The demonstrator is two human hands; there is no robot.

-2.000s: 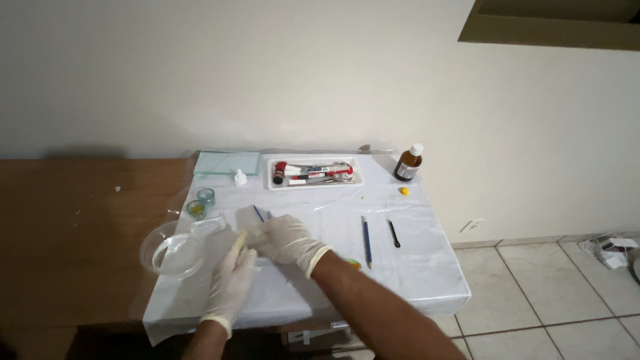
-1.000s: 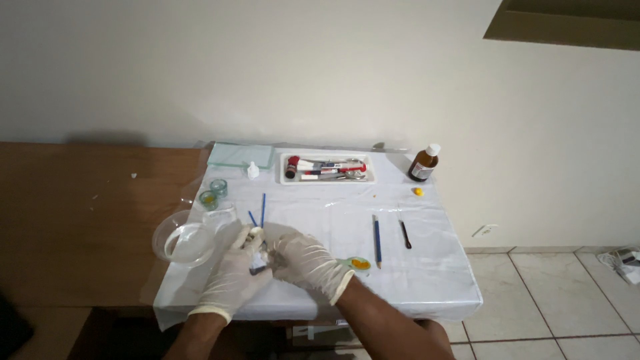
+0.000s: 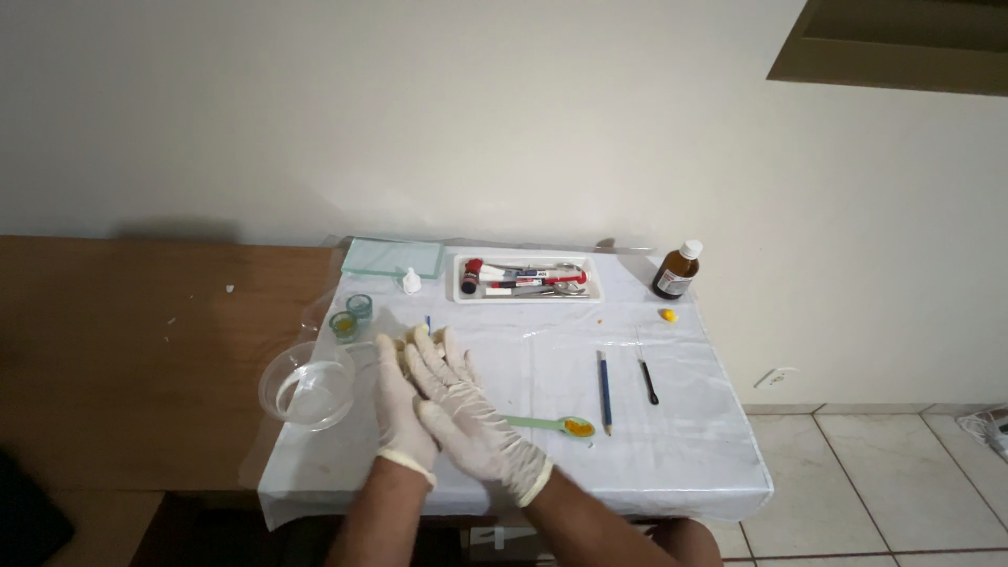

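My left hand (image 3: 403, 413) and my right hand (image 3: 468, 421), both in whitish gloves, are pressed together palm to palm over the front left of the covered table. Something small and pale shows between the fingertips, too hidden to name. Just beyond them pokes the tip of a blue stick (image 3: 428, 322). Right of my hands lies a green spoon (image 3: 577, 427) with orange-yellow material in its bowl. Farther right are a blue pencil (image 3: 605, 394) and a thin tool with a black handle (image 3: 649, 383).
A clear plastic bowl (image 3: 307, 387) and two small glass jars (image 3: 343, 325) stand left. Behind are a glass slab (image 3: 393, 258), a small white item (image 3: 411, 281) and a white tray (image 3: 527, 299) of tools. A brown bottle (image 3: 676, 272) and a yellow lump (image 3: 668, 315) are at right.
My hands have come together palm to palm; a second ago the fingers were bunched around something small. The green spoon's bowl and part of its handle now show beside my right hand.
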